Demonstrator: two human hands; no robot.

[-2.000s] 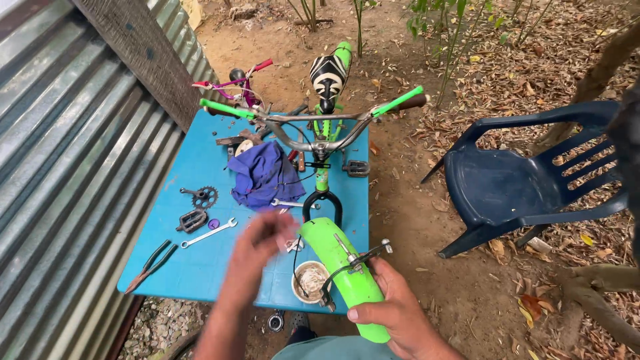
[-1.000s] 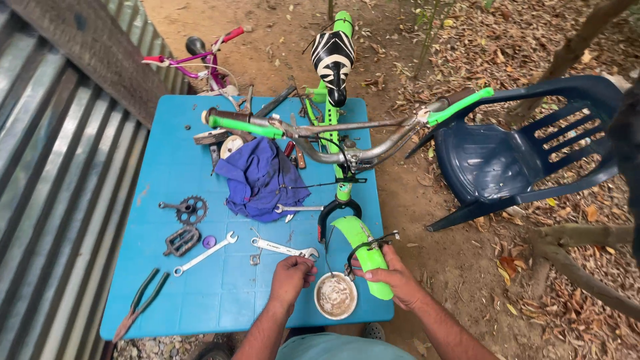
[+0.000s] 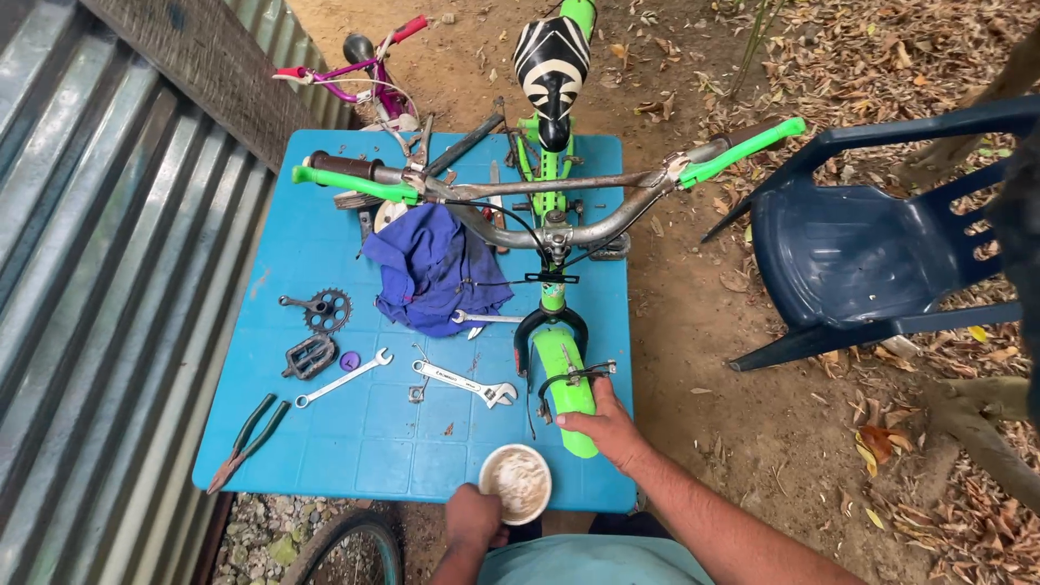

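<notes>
My right hand [image 3: 602, 422] grips the green bicycle fender [image 3: 572, 409], on which a caliper brake [image 3: 575, 374] is mounted. The fender's upper end lies at the black fork [image 3: 552, 320] of the green bicycle frame. My left hand [image 3: 474, 517] is at the left side of a round bowl [image 3: 520, 481] with whitish contents, at the table's near edge; its fingertips are partly hidden. An adjustable wrench [image 3: 464, 383] lies left of the fender, and a combination wrench [image 3: 344, 378] farther left. A blue cloth [image 3: 435, 272] is bunched beside the fork, with another wrench [image 3: 489, 318] at its lower edge.
The handlebar [image 3: 552, 237] spans the blue table [image 3: 357, 463]. Pliers [image 3: 247, 444], a pedal [image 3: 311, 357] and a crank with chainring [image 3: 325, 310] lie at left. A dark blue plastic chair [image 3: 853, 244] stands at right, corrugated metal [image 3: 122, 284] at left. A bicycle wheel [image 3: 349, 544] is below the table.
My left hand has moved from beside the adjustable wrench down to the bowl. My right hand still holds the fender. The view has shifted.
</notes>
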